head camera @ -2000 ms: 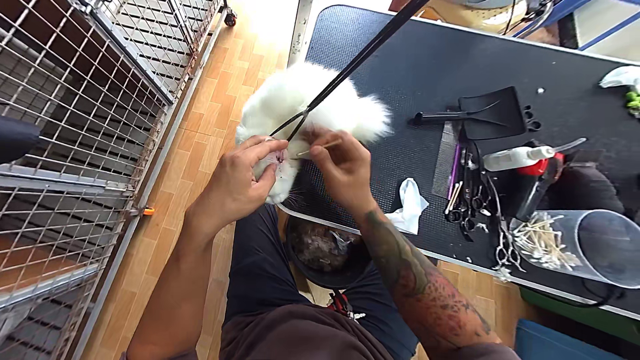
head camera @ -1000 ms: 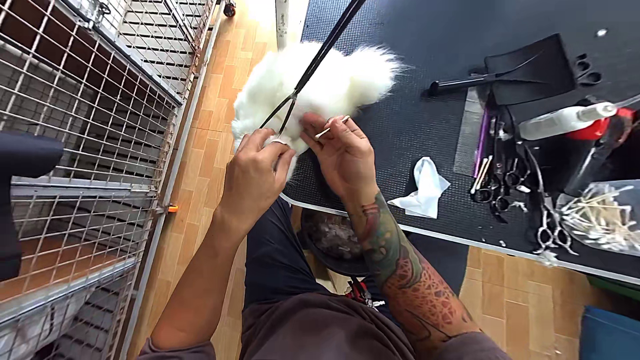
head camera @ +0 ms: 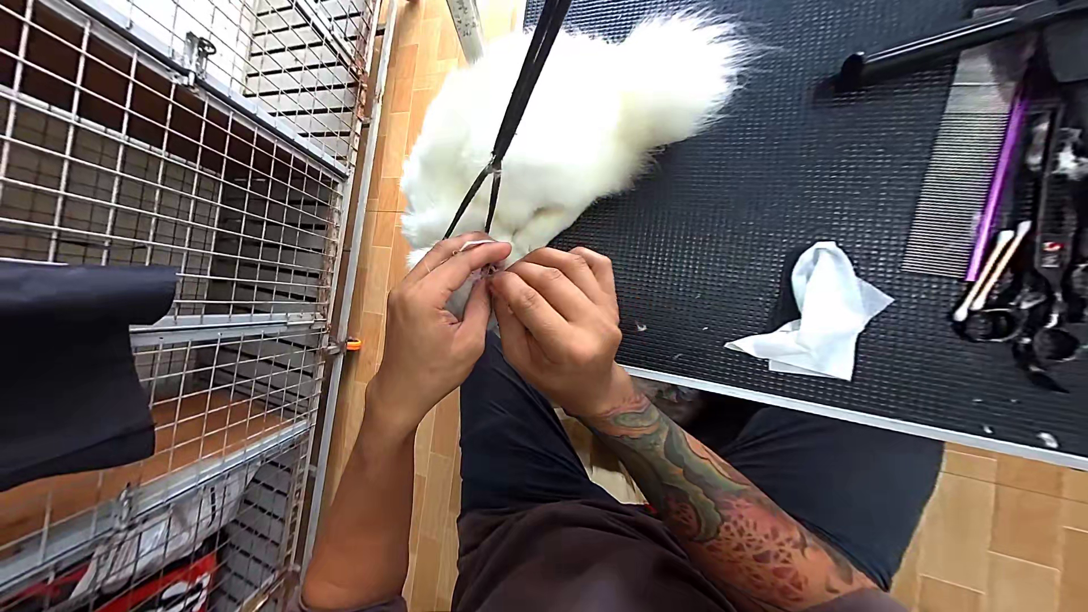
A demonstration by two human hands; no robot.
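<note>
A fluffy white animal (head camera: 552,119) is on the black textured grooming table (head camera: 714,212), with a black grooming loop (head camera: 520,93) running down to it. My left hand (head camera: 438,323) has its fingers and thumb closed on a small part at the animal's lower end, probably the ear or head. Against it, my right hand (head camera: 561,323) has its fingertips pinched at the same spot. Whether a thin stick is between the right fingers cannot be seen. A small white strip shows by the left fingers.
A crumpled white tissue (head camera: 820,314) lies right of my hands. Farther right are a metal comb (head camera: 956,170), cotton swabs (head camera: 999,268), scissors (head camera: 1054,280) and a black-handled tool (head camera: 943,42). Wire cages (head camera: 246,195) stand at the left, with black cloth (head camera: 76,365).
My right hand has come in against my left hand; the stick it held one second ago no longer shows. The view has moved closer.
</note>
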